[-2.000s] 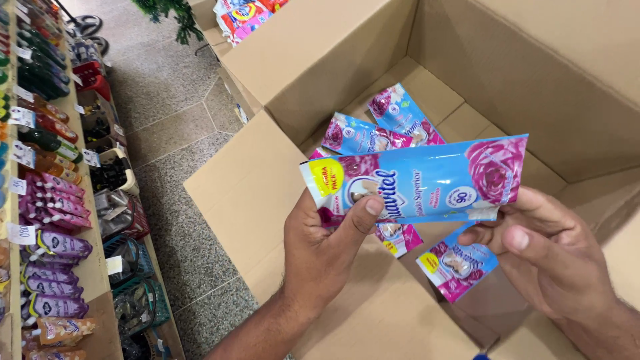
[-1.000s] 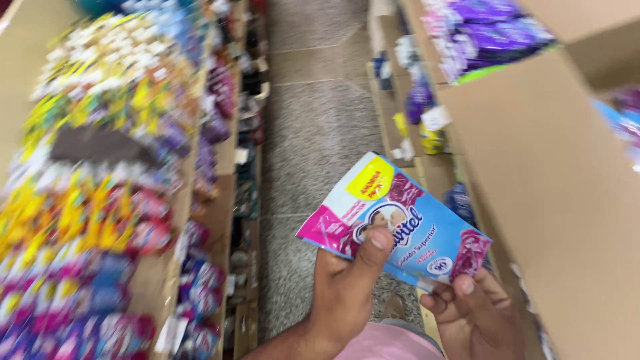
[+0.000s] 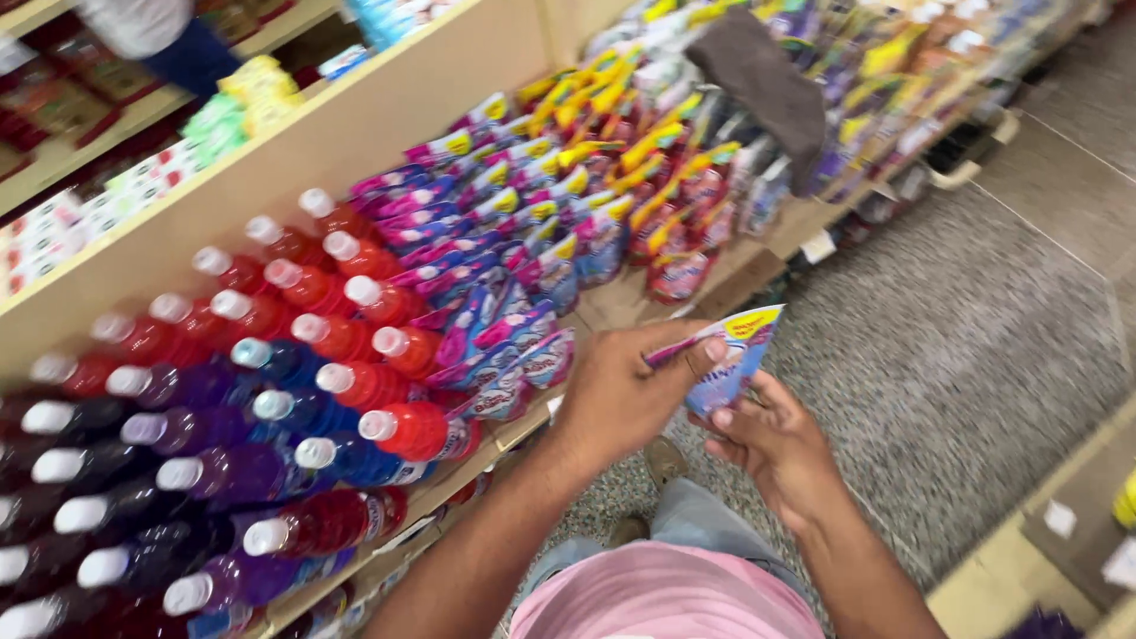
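Observation:
My left hand grips the top part of a blue and pink Suavitel pouch with a yellow corner patch. My right hand holds the pouch's lower end between thumb and fingers. The pouch is tilted, above the floor beside the shelf edge. Left of my hands, rows of similar blue and pink pouches stand on the shelf, and pouches with yellow tops stand behind them.
Bottles of red and purple liquid with white caps fill the shelf's left part. A dark cloth lies over pouches farther along. A speckled floor aisle runs at right, with another shelf at the lower right. A person is partly visible at the upper left.
The view has swung from the open cardboard box to the stocked shelf. Both hands have carried the pouch away from the box and over to the shelf's edge.

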